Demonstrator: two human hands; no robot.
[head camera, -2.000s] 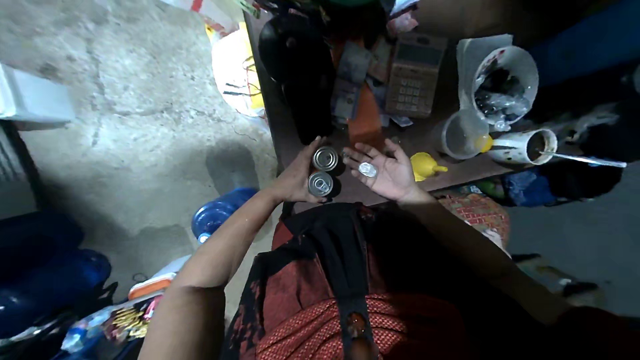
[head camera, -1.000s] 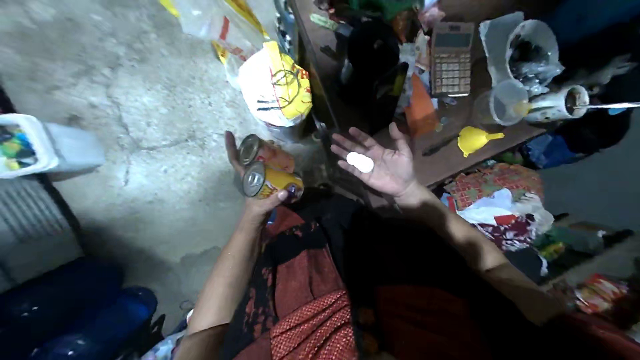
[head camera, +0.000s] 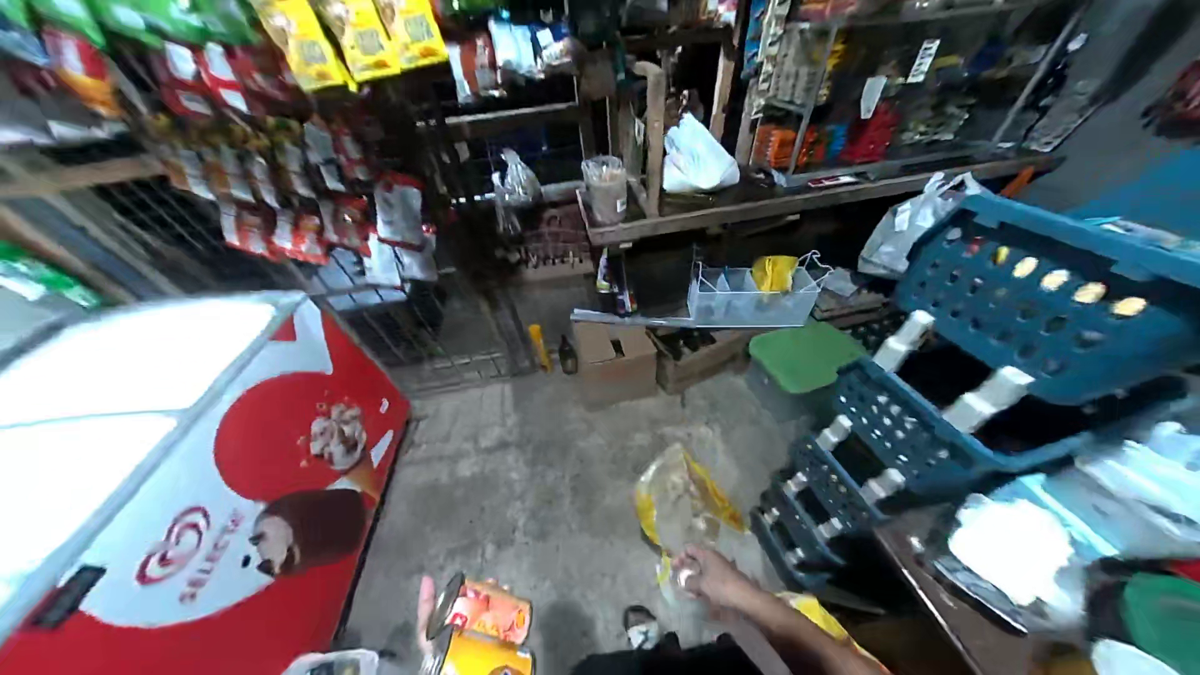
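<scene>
Two food cans are in my left hand (head camera: 427, 619) at the bottom of the head view, one orange can (head camera: 492, 614) and one yellow can (head camera: 483, 654) side by side, with the fingers along their left side. My right hand (head camera: 714, 577) is lower centre, its fingers curled around a small whitish thing (head camera: 687, 574) that is blurred. Just beyond that hand, a clear and yellow plastic bag (head camera: 682, 497) appears over the concrete floor; whether the hand touches it I cannot tell.
An ice cream freezer (head camera: 281, 469) stands at the left. Stacked blue plastic baskets (head camera: 1050, 300) and a dark table (head camera: 937, 600) are at the right. Ahead are cardboard boxes (head camera: 614, 361), a green-lidded bin (head camera: 806, 356), a wooden shelf (head camera: 694, 217) and hanging snack packets (head camera: 300, 230).
The view has swung from the table to the shop interior. My right hand, earlier spread with whitish round things on its palm, is now curled. The two cans are still in my left hand.
</scene>
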